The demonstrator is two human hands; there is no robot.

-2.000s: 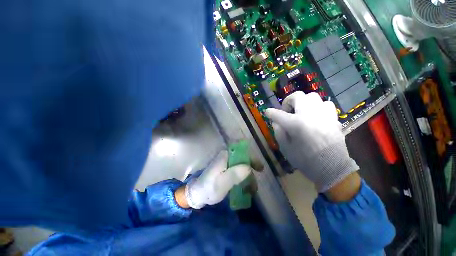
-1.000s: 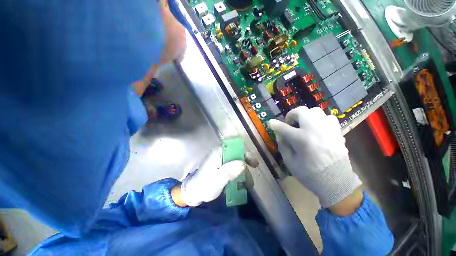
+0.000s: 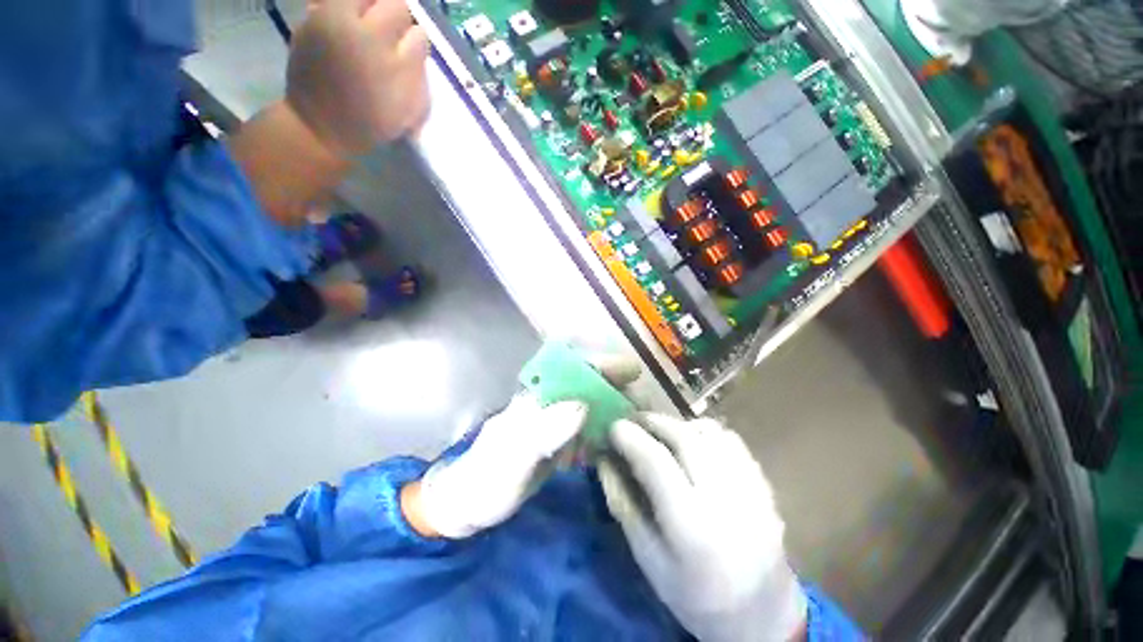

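My left hand [image 3: 508, 467], in a white knit glove, holds a small light-green plate [image 3: 579, 386] in front of my body, beside the conveyor's near edge. My right hand [image 3: 702, 520], gloved too, is at the plate's lower right end, its fingertips at the plate; part of the plate is hidden behind the fingers. The large green circuit board [image 3: 602, 207] lies in its carrier [image 3: 815, 301] on the conveyor, with grey blocks [image 3: 798, 157], copper-wound coils [image 3: 725, 226] and an orange strip [image 3: 636, 295] along the near edge.
Another person's bare hand [image 3: 360, 69] and blue sleeve are at upper left, by the conveyor rail [image 3: 501, 238]. A red-orange block [image 3: 915, 286] lies near the far rail. A black tray [image 3: 1047, 238] with orange pieces stands at right. Yellow-black floor lines [image 3: 135, 489] show at lower left.
My right hand has left the board and come down to the green plate. The plate has tilted. The other person has shifted to the upper left, and a bare hand now shows there.
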